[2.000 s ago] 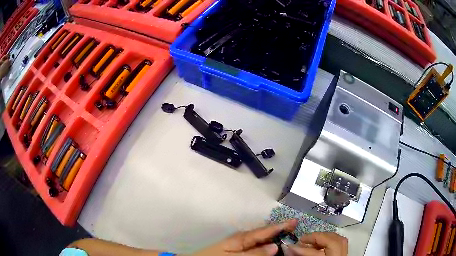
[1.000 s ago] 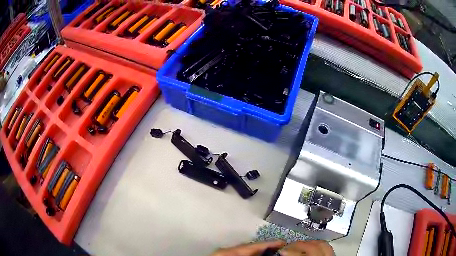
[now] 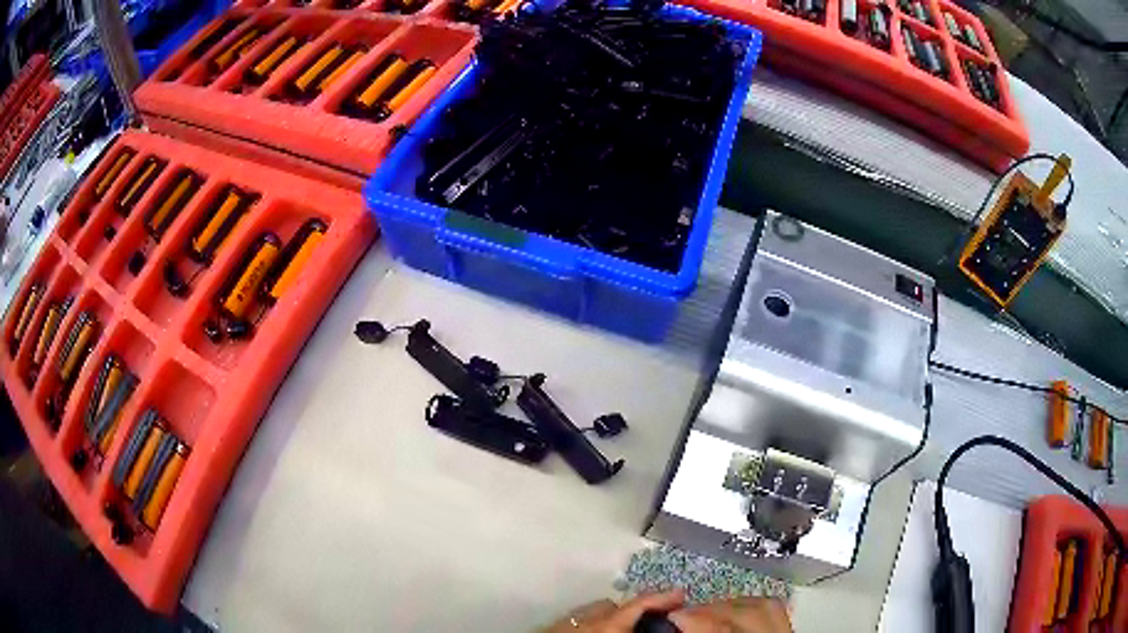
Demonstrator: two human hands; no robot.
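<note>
My left hand (image 3: 609, 615) and my right hand (image 3: 736, 616) are at the bottom edge, close together and mostly cut off. A small dark piece (image 3: 657, 622) shows between them, its shape hidden by the fingers and the picture's edge. Three black plastic housings (image 3: 485, 429) lie touching one another on the bench, small square caps (image 3: 370, 331) on short tethers beside them. A heap of tiny screws (image 3: 693, 575) lies just beyond my hands, before the silver screw feeder (image 3: 816, 359).
A blue bin (image 3: 532, 256) full of black parts stands at the back. Red-orange trays (image 3: 186, 359) with orange cells are at left, behind and lower right. The electric screwdriver (image 3: 951, 594) lies on a white sheet (image 3: 909, 581) at right. A yellow-framed instrument (image 3: 1014, 241) is behind the feeder.
The view has shifted, so my hands now sit lower and more cut off by the bottom edge than two seconds ago. The housings keep their arrangement on the bench.
</note>
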